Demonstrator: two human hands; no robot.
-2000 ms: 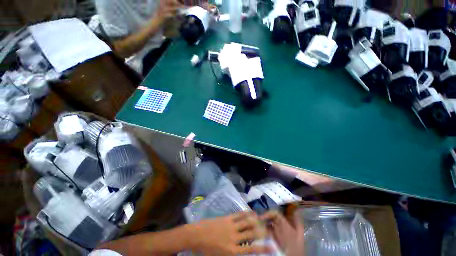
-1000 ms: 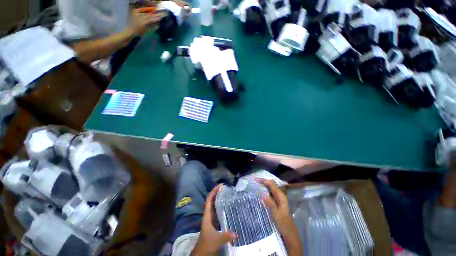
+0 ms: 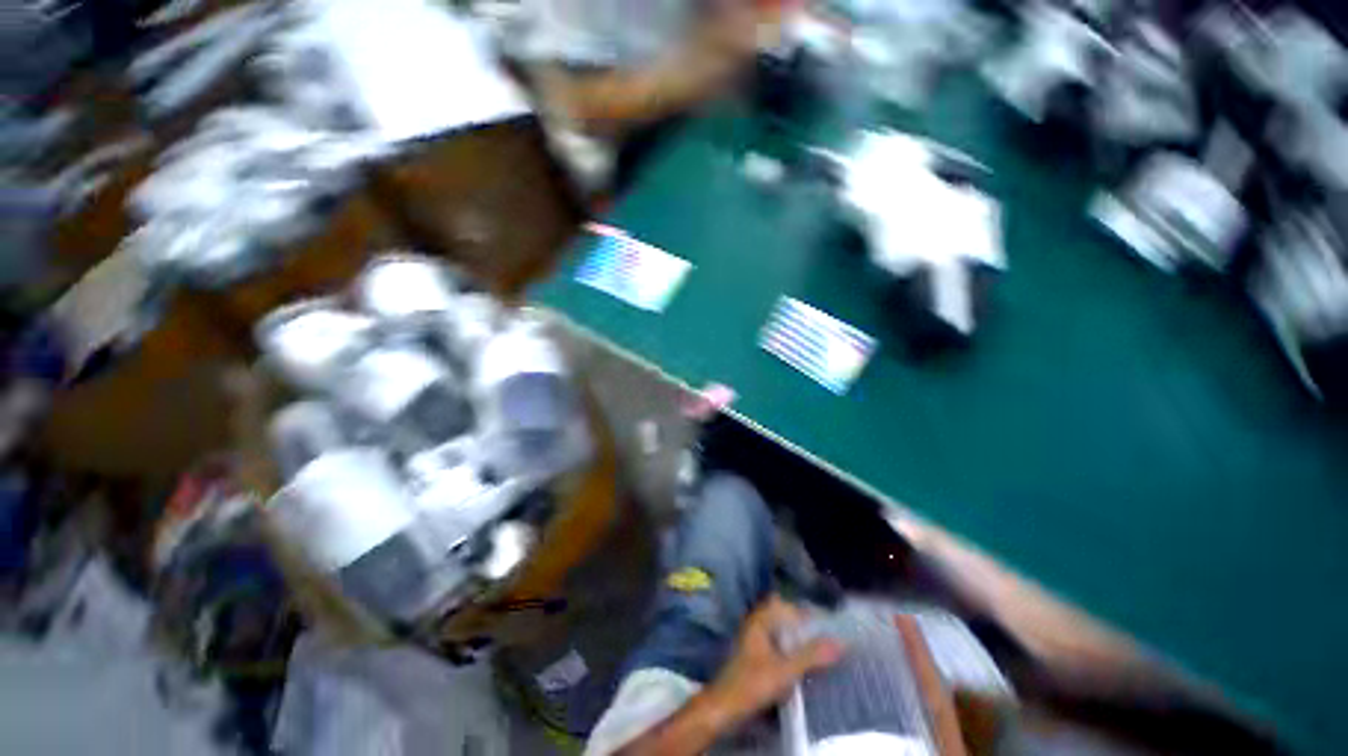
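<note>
The view is blurred. A camera in a clear ribbed air-column bag (image 3: 865, 691) lies in my lap at the bottom edge, partly cut off. My left hand (image 3: 769, 662) holds its left side, with the thumb across the ribbed plastic. My right hand (image 3: 931, 687) lies along its right side, with only part of the fingers showing. The bag's ribs run lengthwise over a dark part, and a white part shows at the bottom.
An open brown carton (image 3: 589, 510) of bagged cameras stands at left. The green bench (image 3: 1035, 488) holds a white camera (image 3: 920, 214), two sticker sheets (image 3: 818, 344) and more cameras at upper right. Another carton with white goods is at upper left. Another person's arm (image 3: 658, 89) is at the top.
The view has swung left, so the scene sits further right and the carton of bagged cameras is more central. The bagged camera remains between my hands. The carton of flat bags has left the view.
</note>
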